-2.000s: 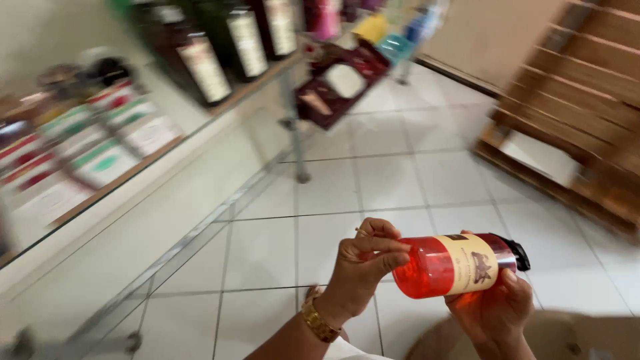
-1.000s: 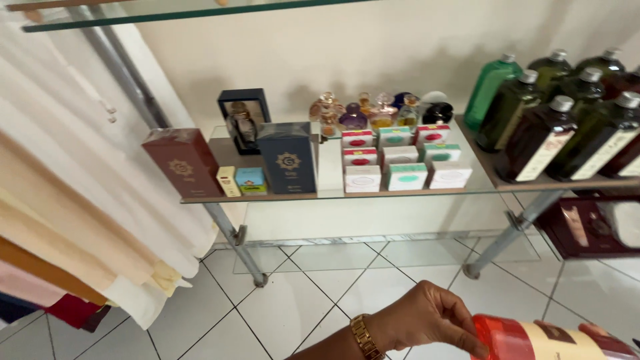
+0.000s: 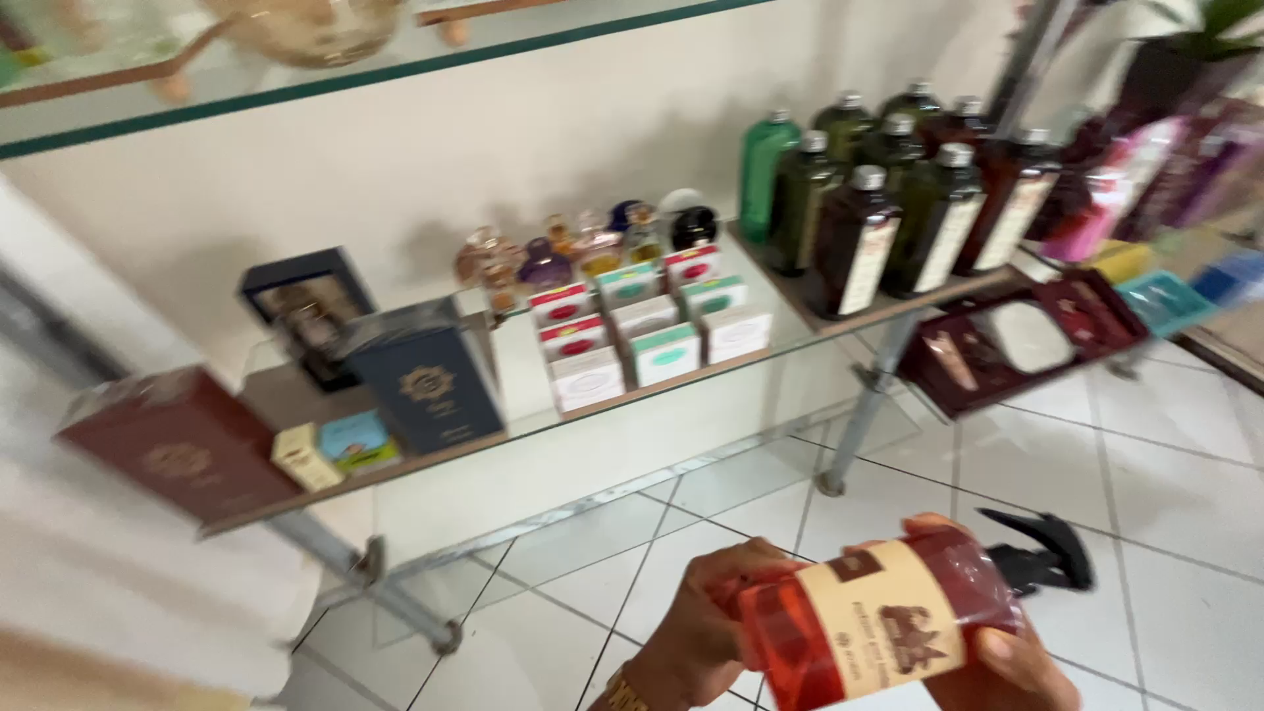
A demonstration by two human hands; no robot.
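Note:
A red translucent spray bottle [image 3: 894,617] with a cream label and a black trigger head lies sideways between both hands, low in the head view. My left hand [image 3: 716,617], with a gold bracelet at its wrist, holds the base end. Around the neck end is my right hand [image 3: 1002,667], its thumb on the bottle's side and its other fingers mostly hidden behind it. The black trigger head points to the right, beyond the right hand.
A glass shelf [image 3: 612,395] carries small soap boxes [image 3: 667,354], perfume bottles [image 3: 597,245], a dark blue box [image 3: 427,380], a dark red box [image 3: 183,449] and several dark bottles [image 3: 857,242]. A maroon gift set [image 3: 1027,341] leans by the metal leg [image 3: 869,405]. Another glass shelf [image 3: 385,71] crosses above.
The view swung left towards the shelf, then partly back right. The red bottle, partly cut off at the frame's edge one second ago, is now in fuller view with both hands on it.

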